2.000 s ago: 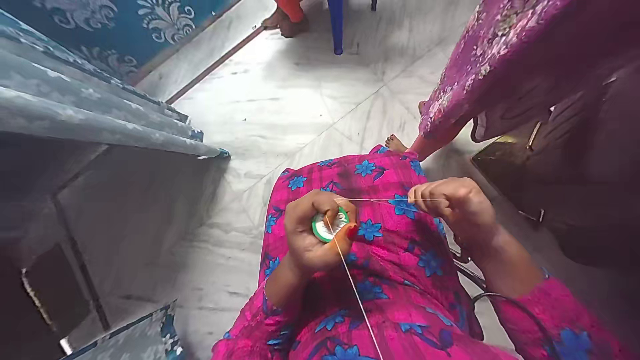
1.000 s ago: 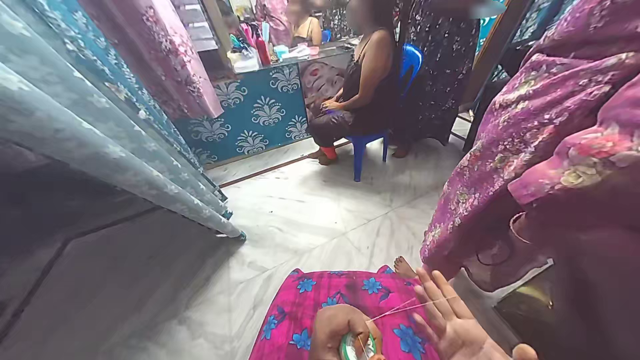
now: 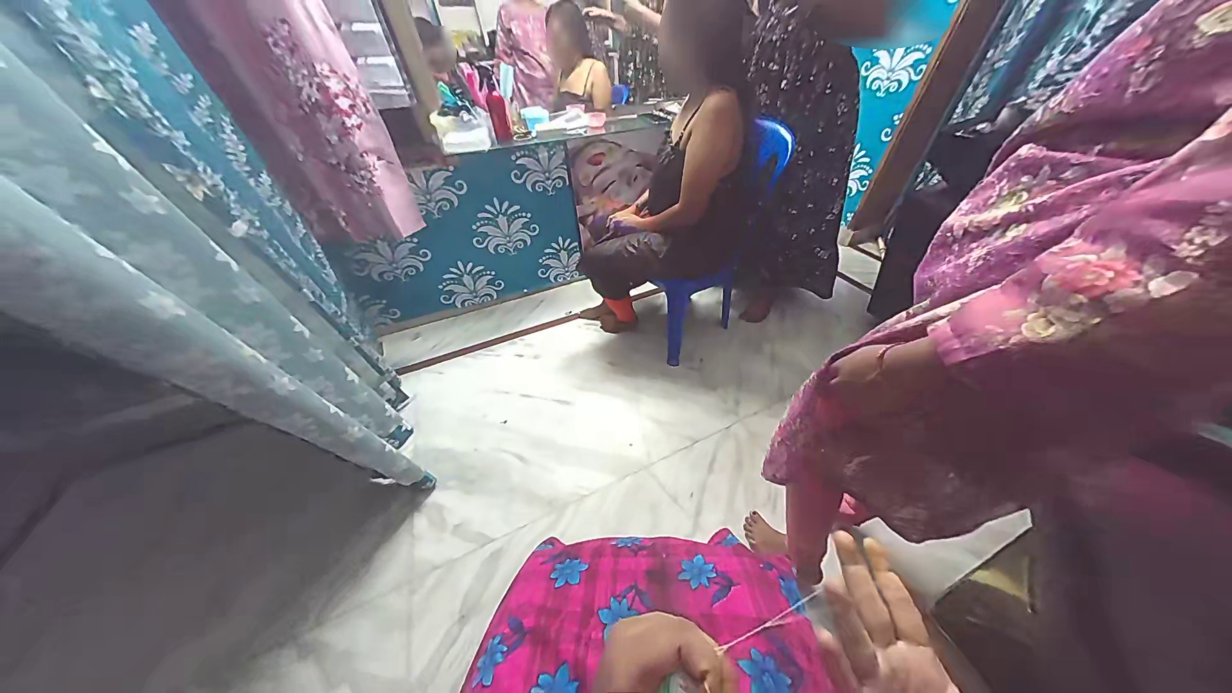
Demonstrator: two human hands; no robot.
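At the bottom of the head view my left hand (image 3: pixel 659 654) is curled around a thread spool (image 3: pixel 679 685), of which only a sliver of green rim shows. White thread (image 3: pixel 770 622) runs from this hand up to my right hand (image 3: pixel 881 621), whose fingers are spread and raised, palm showing, with the thread passing about them. Both hands are over my lap, covered by pink cloth with blue flowers (image 3: pixel 568 572). The lower parts of both hands are cut off by the frame edge.
A person in pink floral clothing (image 3: pixel 1078 279) stands close on the right. Ahead, a person sits on a blue plastic chair (image 3: pixel 707 282), beside another standing person (image 3: pixel 804 144). A counter (image 3: pixel 520 138) holds bottles. Curtains (image 3: pixel 202 318) hang at the left above the marble floor (image 3: pixel 577 414).
The view has tilted up a lot. My right hand, with fingers closed on the thread two seconds ago, has spread them. My left hand still holds the spool.
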